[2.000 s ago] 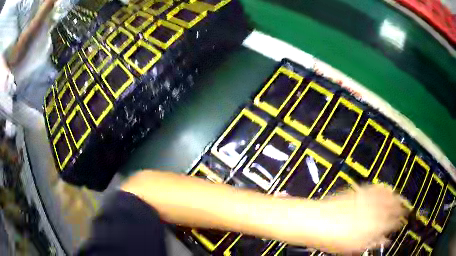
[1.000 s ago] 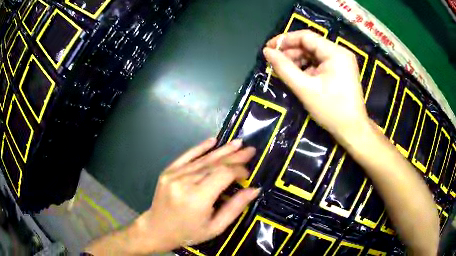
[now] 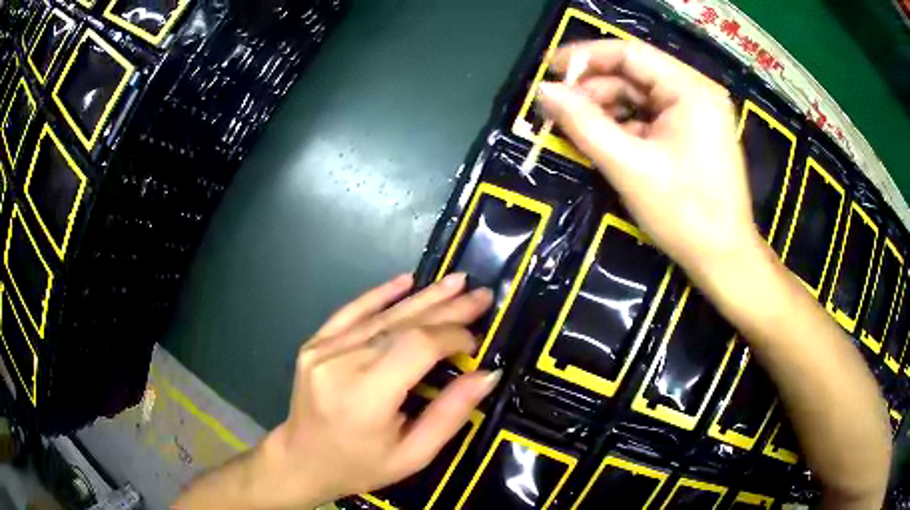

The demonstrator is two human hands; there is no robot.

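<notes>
My right hand (image 3: pixel 664 149) pinches a thin white swab (image 3: pixel 537 149) between thumb and fingers, its lower tip pointing down at the tray near the top edge of a yellow-bordered dark panel (image 3: pixel 499 234). Whether the tip touches is unclear. My left hand (image 3: pixel 394 388) has its fingers spread, with fingertips over the lower left part of that panel; it grips nothing. The panel lies in a pocket of the glossy black tray (image 3: pixel 539 398). More yellow-bordered panels (image 3: pixel 604 304) lie in the rows to the right and below.
A thick stack of black trays (image 3: pixel 150 249) with yellow-bordered panels on top stands at the left. Green bench surface (image 3: pixel 309 189) shows between the stack and the tray. A white strip with red characters (image 3: pixel 748 40) runs behind the tray. Grey floor (image 3: pixel 190 428) shows at lower left.
Since two seconds ago, both hands have come to the tray's near left panel, with the swab in the right. Over the last second, both hands have shifted only slightly.
</notes>
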